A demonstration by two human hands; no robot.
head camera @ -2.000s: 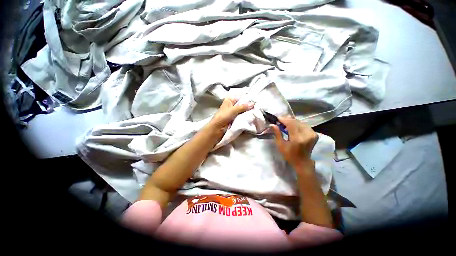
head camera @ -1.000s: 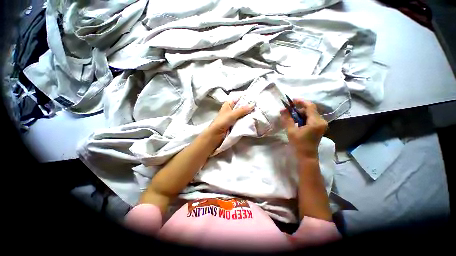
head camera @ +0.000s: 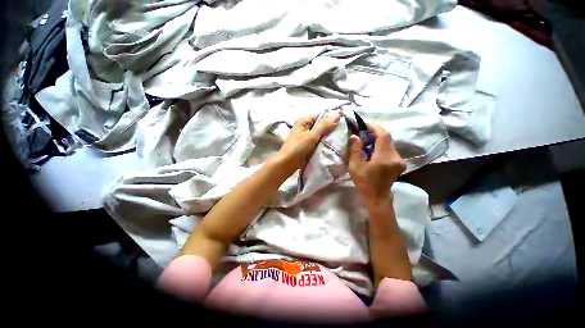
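A large crumpled pale grey-white garment point(head camera: 269, 122) lies over the table edge and my lap. My left hand point(head camera: 312, 136) pinches a stitched edge of it near the middle, with a fold hanging below the fingers. My right hand point(head camera: 377, 160) holds dark thread snips point(head camera: 364, 136) just right of my left fingertips. The snips' pointed blades face up and left, apart from each other, close to the pinched edge. Any loose thread there is too fine to make out.
More pale cloth point(head camera: 135, 38) is heaped at the back left of the white tabletop point(head camera: 513, 83). Dark navy cloth point(head camera: 48, 57) lies far left, maroon-brown cloth point(head camera: 523, 16) far right at the back. A pale paper or card point(head camera: 484, 211) lies low at right, below the table edge.
My left hand has moved slightly up and right with the pinched cloth. My right hand first drew the snips away to the right, then brought them back left, close to my left fingertips.
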